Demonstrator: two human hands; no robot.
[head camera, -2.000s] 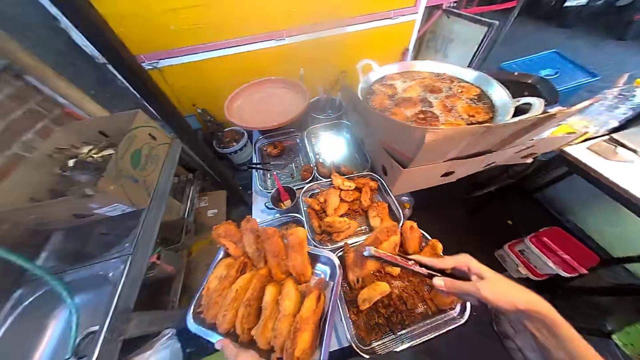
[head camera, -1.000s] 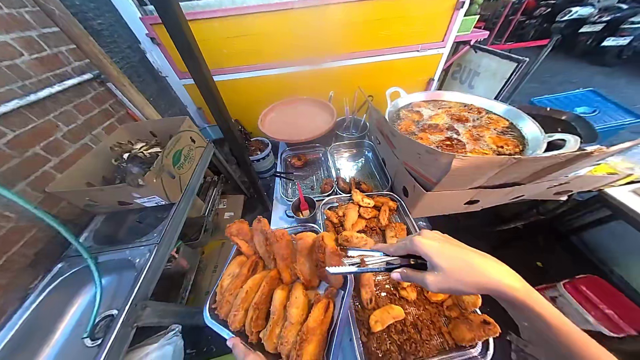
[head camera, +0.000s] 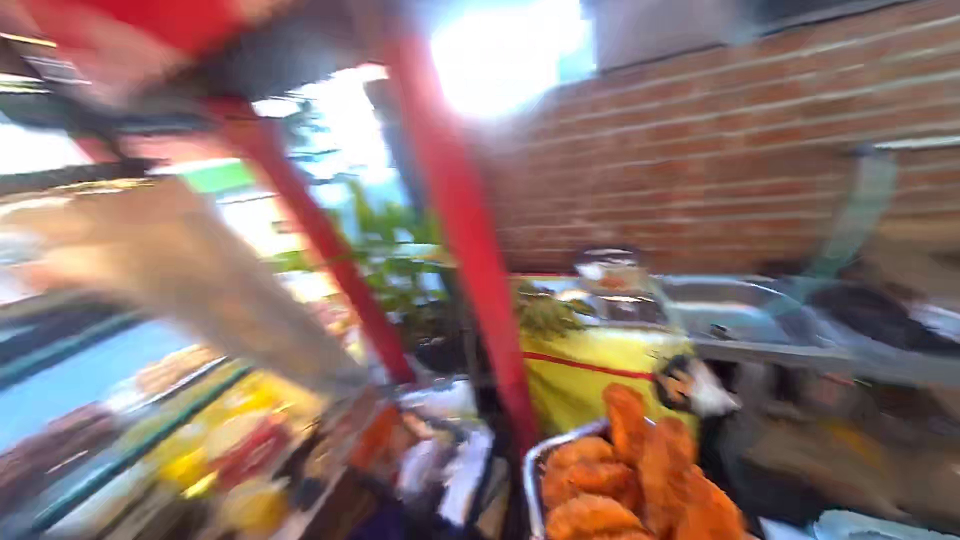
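At the lower edge of the head view, right of the middle, a metal tray (head camera: 533, 484) holds several orange-brown fried pieces (head camera: 600, 480), some lying flat and others standing up at its right side. The lower part of the tray runs out of the picture. Neither my left hand nor my right hand can be made out, so what they hold is hidden. The whole picture is strongly blurred.
Red posts (head camera: 469, 247) rise left of the tray. Behind it are a yellow cloth (head camera: 600, 375) and a metal sink counter (head camera: 750, 311) along a brick wall (head camera: 712, 165). Blurred food containers (head camera: 225, 442) fill the lower left.
The view has swung far round, away from the frying pan and the other trays. One second ago my right hand held tongs over the trays and my left touched the full tray.
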